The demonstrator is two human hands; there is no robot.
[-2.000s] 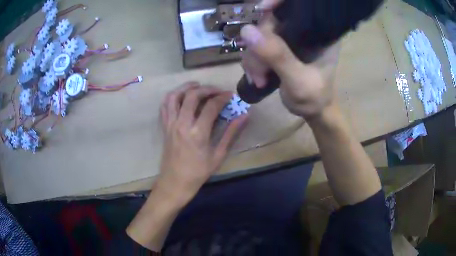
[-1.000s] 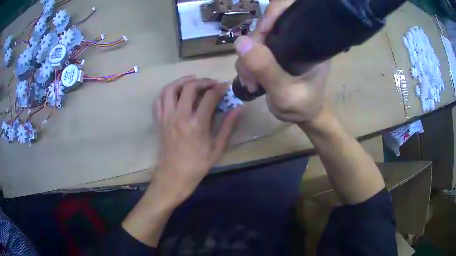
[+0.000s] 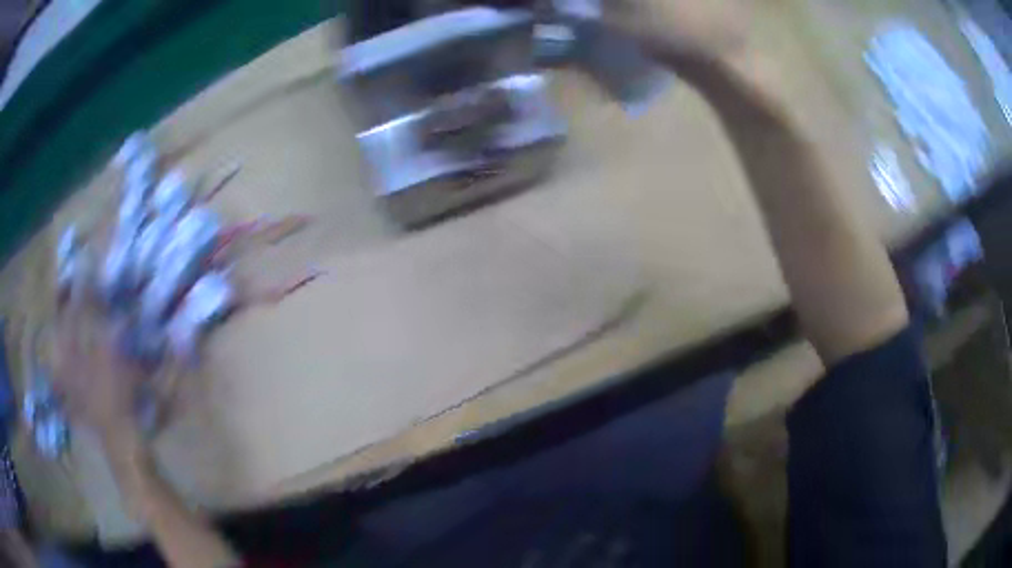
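The whole view is blurred. My left hand is at the far left, over the lower left of the heap of motor-and-gear assemblies, with its fingers smeared; whether it holds anything cannot be told. My right hand is at the top edge, right of the screw feeder, partly cut off. A grey, shiny thing is just below its fingers; I cannot tell what it is or whether the hand grips it. The electric screwdriver cannot be made out.
The loose gear pile lies on the cardboard bench cover at the right. Green surface shows behind the bench at upper left. A white and red plastic packet hangs past the bench edge at right, above brown cardboard.
My left hand has moved from the middle to the heap at far left. My right hand has risen to the top edge, and the screwdriver no longer shows clearly. The view has tilted.
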